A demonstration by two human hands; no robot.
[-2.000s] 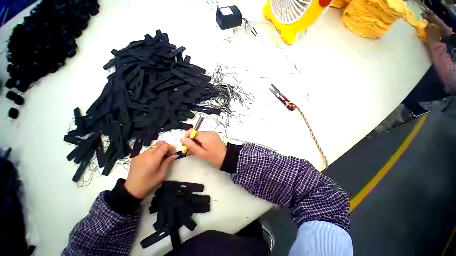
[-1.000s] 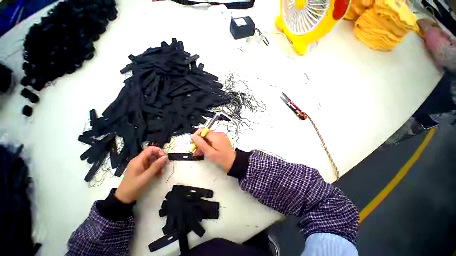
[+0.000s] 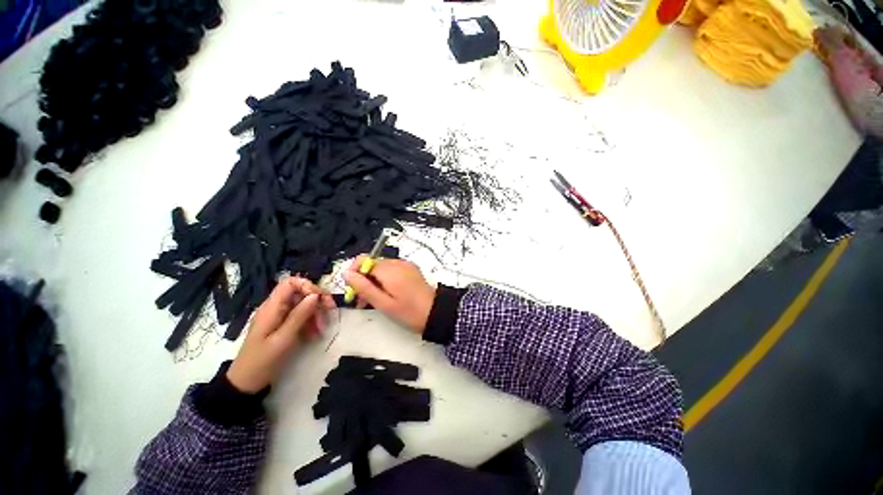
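My right hand [image 3: 395, 292] holds a slim yellow pen-like tool [image 3: 367, 265], its greyish end pointing up and away. My left hand [image 3: 278, 327] pinches the left end of a short black strip [image 3: 341, 301]; the strip lies between both hands and is mostly covered by fingers. The tool's lower end is at the strip. A large heap of black strips [image 3: 300, 184] lies just beyond my hands. A smaller pile of black strips [image 3: 363, 411] lies near my body. Loose dark threads [image 3: 474, 189] tangle at the heap's right edge.
Open thread snips [image 3: 579, 199] with a twisted cord [image 3: 634, 274] lie at the right. Small black pieces [image 3: 111, 82] heap at upper left. A dark pile [image 3: 29, 387] is at the left edge. A black box [image 3: 473, 39], yellow fan [image 3: 597, 43] and yellow fabric [image 3: 750, 41] stand far off, near a person's arm.
My right hand has moved left along the strip, closer to my left hand. The strip shows less between them than one second ago. The whole view has shifted slightly.
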